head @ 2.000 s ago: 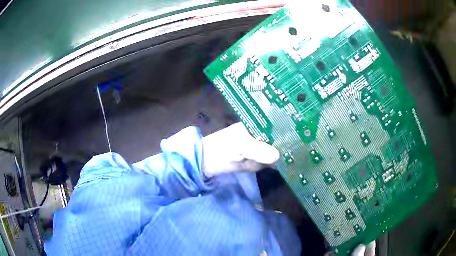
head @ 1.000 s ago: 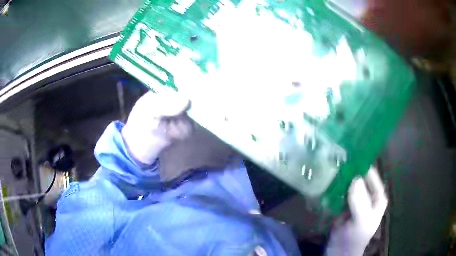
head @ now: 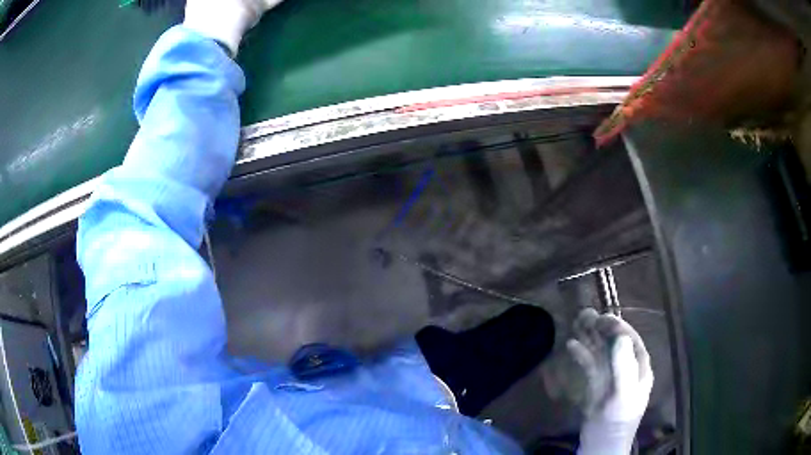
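Observation:
My left hand (head: 222,18), in a white glove, is at the top edge over the green conveyor belt (head: 373,53). Its fingers are cut off by the picture's edge, so its hold is hidden. My right hand (head: 614,369), in a white glove, is at the lower right, low beside the bench edge. It is slightly blurred, with fingers a little bent and apart, and I see nothing in it. No circuit board is recognisable in view.
The pale conveyor rail (head: 427,105) curves across below the belt. An orange-red curtain (head: 702,75) hangs at the upper right. A dark green bench (head: 738,267) stands at the right. A thin cord (head: 462,283) crosses the grey floor near a dark shoe-like shape (head: 498,351).
The green board has left the view. My left arm has reached up and forward over the belt. My right hand has come off the board and remains at the lower right.

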